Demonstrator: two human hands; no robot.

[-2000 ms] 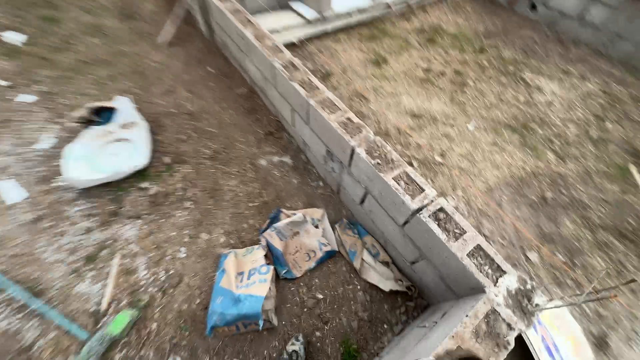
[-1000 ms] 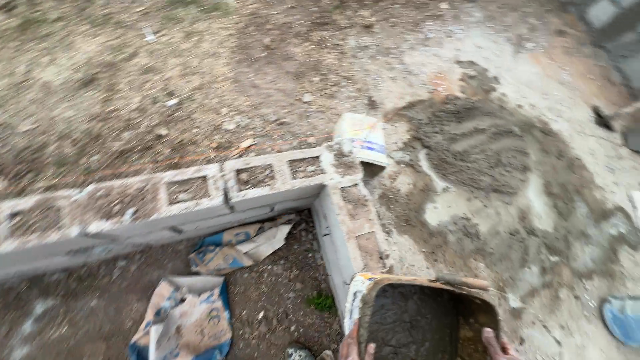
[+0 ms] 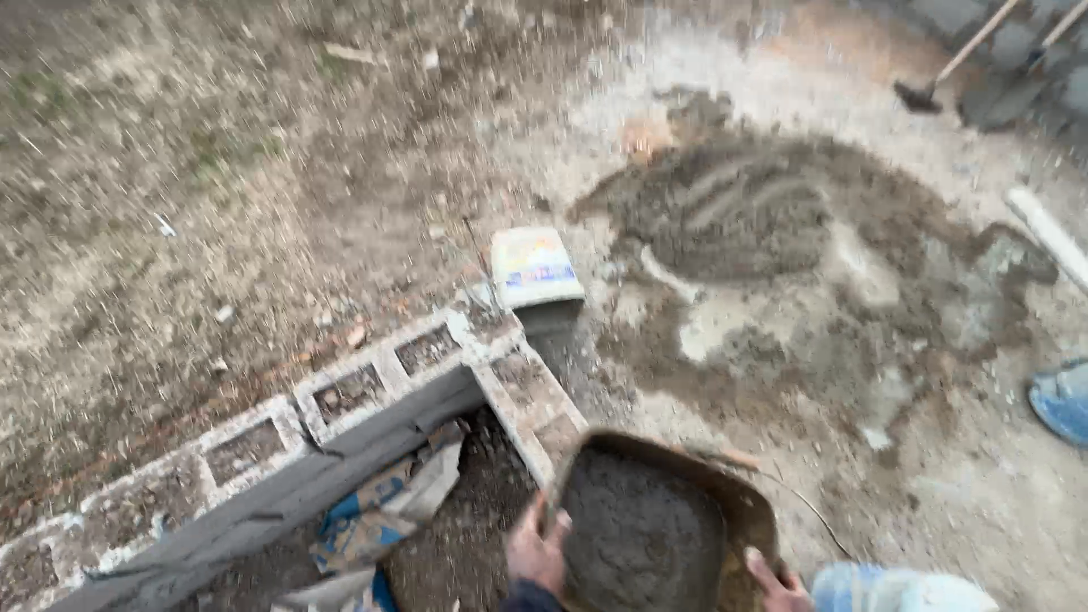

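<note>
A worn rectangular tub (image 3: 752, 510) of wet grey mortar (image 3: 637, 535) is between my hands at the bottom of the view. My left hand (image 3: 538, 544) grips its left rim, with the thumb over the edge. My right hand (image 3: 775, 585) holds the right rim near the bottom edge of the view. A tool's wooden handle (image 3: 735, 460) shows along the tub's far rim; the rest of that tool is hidden. The tub's far left corner overlaps the end of a short concrete block wall (image 3: 552, 416).
A long hollow-block wall (image 3: 255, 442) runs left, with torn cement bags (image 3: 365, 518) beside it. A white bucket (image 3: 535, 268) lies by the corner. Beyond spreads a mortar heap (image 3: 731, 204). A long-handled tool (image 3: 922, 95) and a blue shoe (image 3: 1062, 404) are at right.
The view has swung from the long wall and bags to the corner and mortar heap. The tub with both hands, out of view at first, now shows more fully than one second ago.
</note>
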